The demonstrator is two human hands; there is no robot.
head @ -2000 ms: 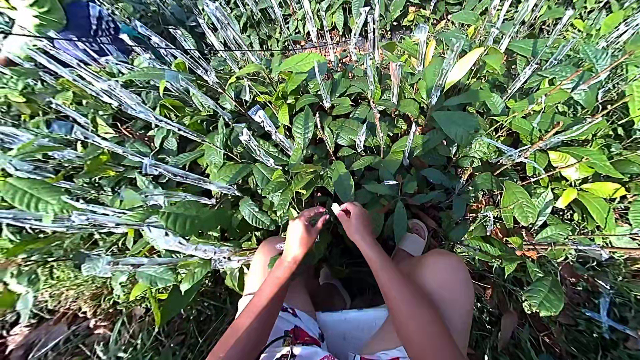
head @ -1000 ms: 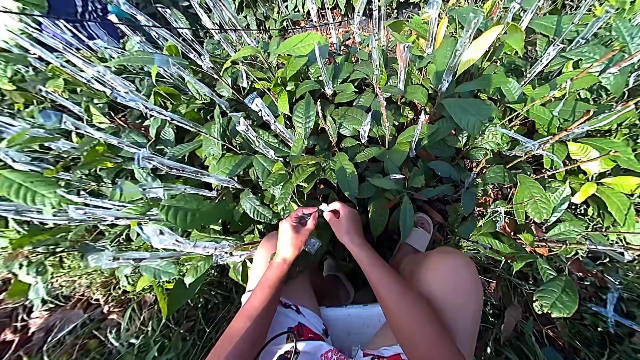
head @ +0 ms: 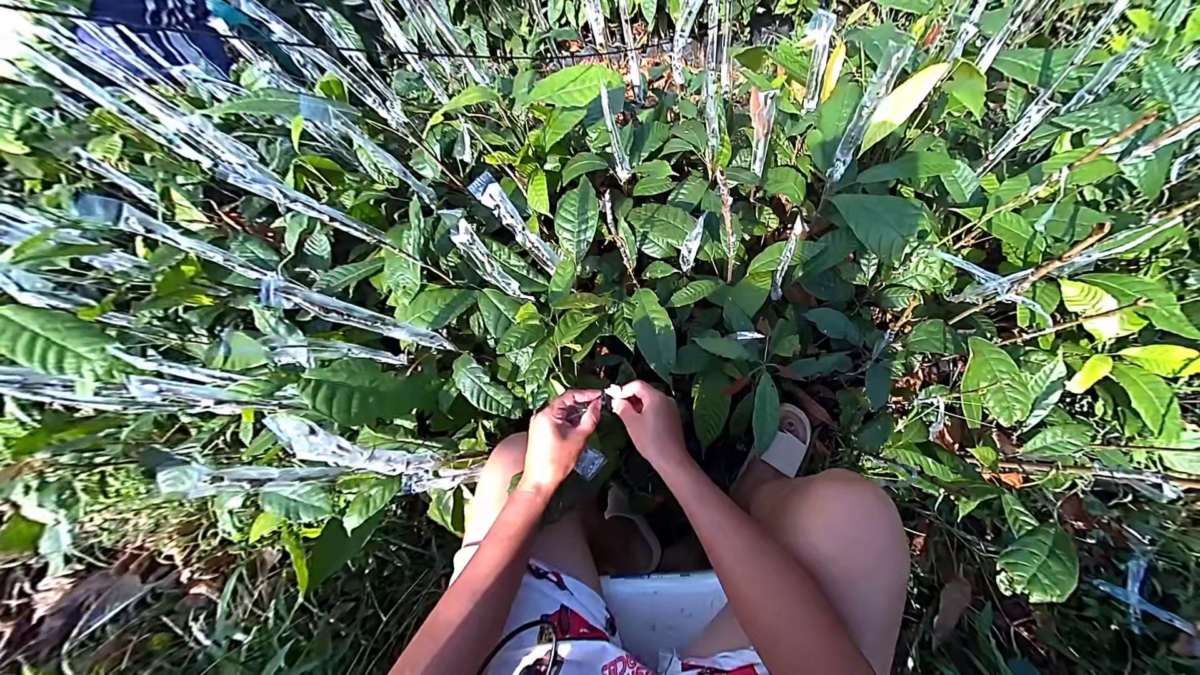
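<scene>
Both hands meet above my knees among leafy seedlings (head: 654, 333). My left hand (head: 561, 436) has its fingers closed on something small and dark, too small to name. A clear plastic piece (head: 590, 463) hangs just below it. Beside it, my right hand (head: 647, 420) pinches a small whitish piece (head: 614, 392) between thumb and fingertips, close to the left fingertips. Several stems around are wrapped in clear plastic film, such as the wrapped stem (head: 511, 220) ahead of my hands.
Long plastic-wrapped stems (head: 309, 300) slant in from the left. A thin dark line (head: 450, 54) crosses the top. Bare twigs (head: 1078, 253) stick out at the right. A white seat or box (head: 656, 605) lies between my thighs, and dark blue cloth (head: 155, 42) shows at the upper left.
Two seconds ago a green bit showed between my fingertips; now a whitish piece is there. The clear plastic piece has come into sight below my left hand.
</scene>
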